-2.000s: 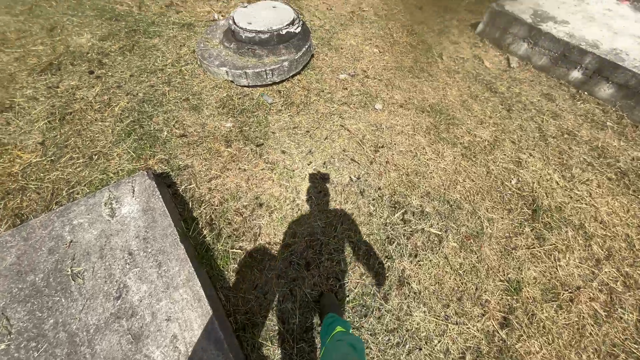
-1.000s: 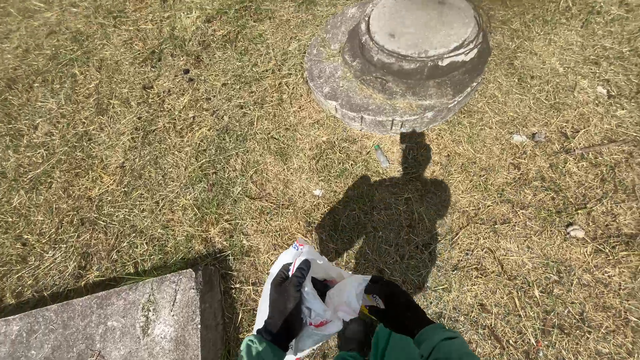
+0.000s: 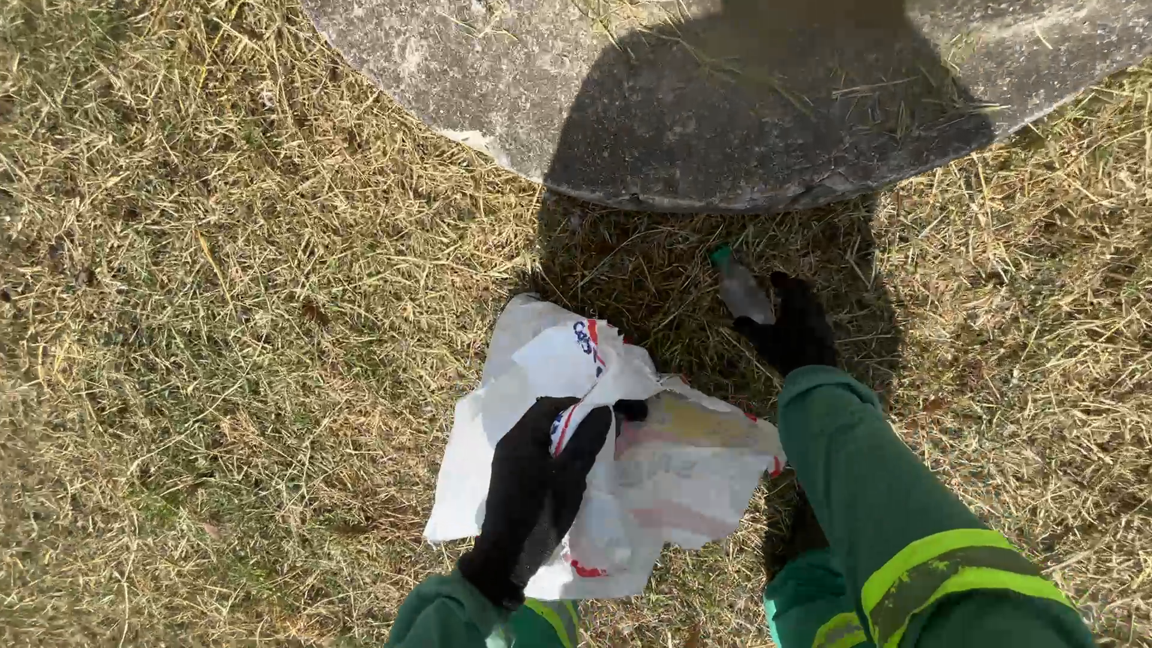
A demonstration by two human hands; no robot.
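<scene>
My left hand (image 3: pixel 540 477), in a black glove, grips a white plastic bag (image 3: pixel 513 387) with red and blue print near its middle. The bag hangs spread out, and something yellowish shows through its right part. My right hand (image 3: pixel 792 328), also black-gloved, reaches down by the lower end of a small clear plastic bottle (image 3: pixel 742 290) with a green cap. The thumb and fingers are apart at the bottle's end; whether they touch it cannot be told. The bottle lies on dry grass in my shadow.
A round weathered concrete base (image 3: pixel 486 81) fills the top of the view, its curved edge just beyond the bottle. Dry cut grass (image 3: pixel 225 360) covers the ground around. My green-clad leg with a reflective band (image 3: pixel 819 603) shows at the bottom.
The view has come much closer to the round base and the bottle. A second ago both hands were at the bag; now my right hand is off it, by the bottle.
</scene>
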